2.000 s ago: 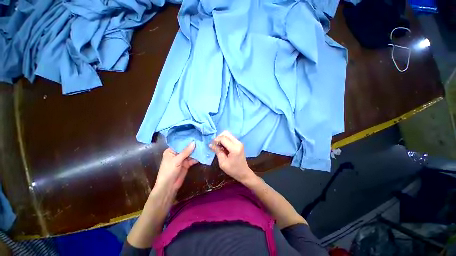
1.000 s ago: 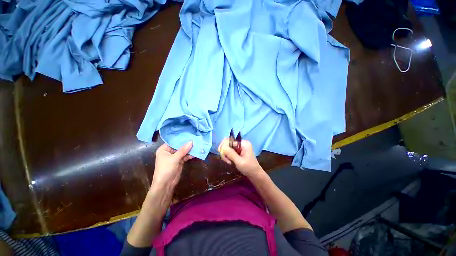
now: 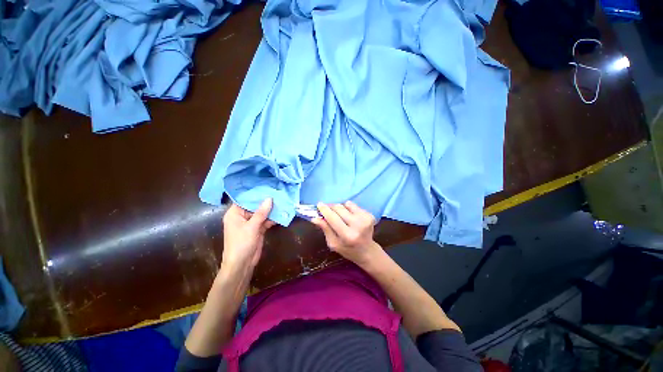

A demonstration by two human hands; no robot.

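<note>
A light-blue garment [image 3: 371, 109] lies spread and creased on the table in front of me. My left hand [image 3: 247, 227] pinches the edge of a cuff-like sleeve end [image 3: 254, 185], whose opening gapes towards me. My right hand [image 3: 347, 227] holds small metal snips [image 3: 308, 211], with the tips pointing left at the cuff's right edge. The tips look touching or very near the cloth. Most of the snips' body is hidden in my right fingers.
A heap of the same blue cloth [image 3: 138, 58] lies at the upper left. A dark bundle [image 3: 549, 33] and a white cord loop [image 3: 586, 71] are at the upper right. The brown table [image 3: 131, 196] has a yellow edge strip [image 3: 541, 187]. Dark bagged items lie at the lower right.
The snips showed upright in my right hand a second ago and now point left at the cuff. My left hand and the cuff edge have shifted slightly left and up.
</note>
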